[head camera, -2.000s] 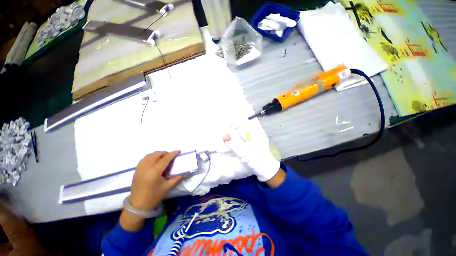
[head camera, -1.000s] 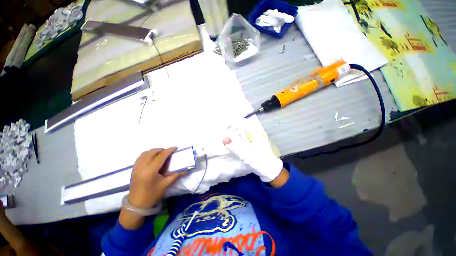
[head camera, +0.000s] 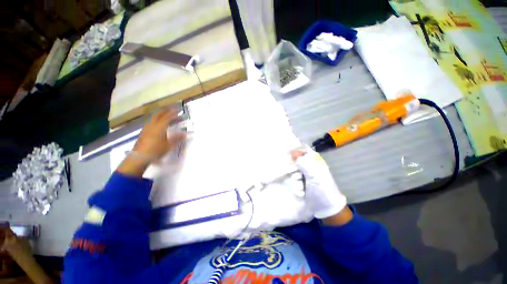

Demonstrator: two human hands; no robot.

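Note:
A light bar (head camera: 203, 211) lies on the white padding (head camera: 239, 130) at the near edge, with a thin wire at its right end; my left sleeve covers its left part. A second light bar (head camera: 108, 143) lies farther off, along the foam-topped board. My bare left hand (head camera: 158, 136) is blurred over its right end, fingers apart; contact is unclear. My gloved right hand (head camera: 318, 180) rests on the padding, fingers curled, fingertips near the nose of the orange electric screwdriver (head camera: 369, 123), which lies on the bench. Whether it holds anything small cannot be seen.
Foam-topped board (head camera: 178, 55) with another bar (head camera: 161, 55) at the back. Clear screw container (head camera: 286, 69), blue tray (head camera: 328, 43) of white pieces and white folded sheet (head camera: 403, 61) behind. Loose small pieces (head camera: 39, 177) at left. Another person's hand (head camera: 14, 244) at lower left.
My left hand has let go of the near bar and moved up to the far bar. The near bar now lies on the padding. The whole view has shifted somewhat.

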